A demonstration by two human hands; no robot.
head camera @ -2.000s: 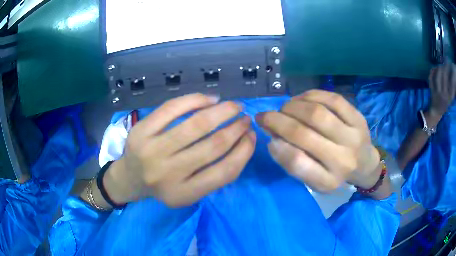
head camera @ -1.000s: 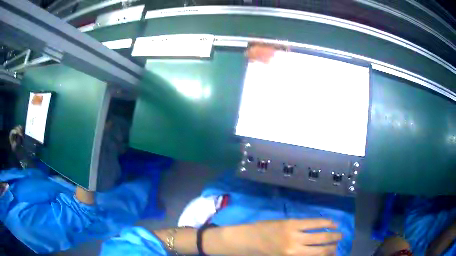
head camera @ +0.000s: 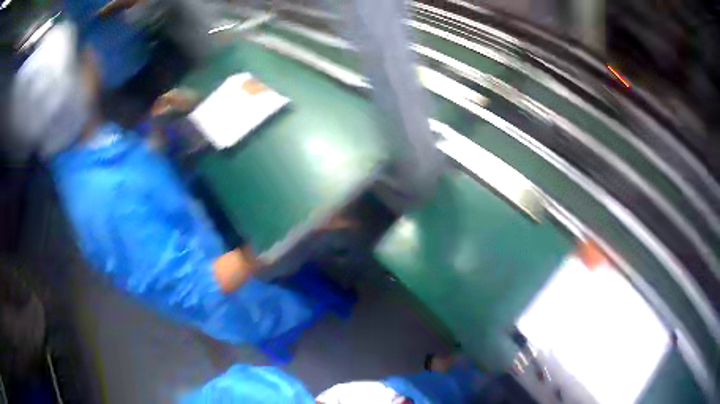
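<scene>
The white panel [head camera: 596,331] lies at the lower right on the green bench, glaring, with an orange-red patch at its upper corner. The dark grey fixture [head camera: 538,374] runs along its near side, blurred and cut off by the bottom edge; what sits in its openings cannot be told. A small, blurred piece of skin beside a dark wristband, apparently my left hand [head camera: 448,361], shows at the bottom, left of the fixture. Its fingers cannot be made out. My right hand is not in view.
A seated person in a blue smock [head camera: 150,229] and white cap is at the left, by another green bench [head camera: 300,158] with a white sheet [head camera: 239,110]. A grey post [head camera: 395,95] stands between the benches. Conveyor rails [head camera: 553,118] curve along the upper right.
The view has swung left and tilted, so the panel and fixture now sit lower right and the neighbour shows larger. My hands, together near the fixture two seconds ago, have moved apart.
</scene>
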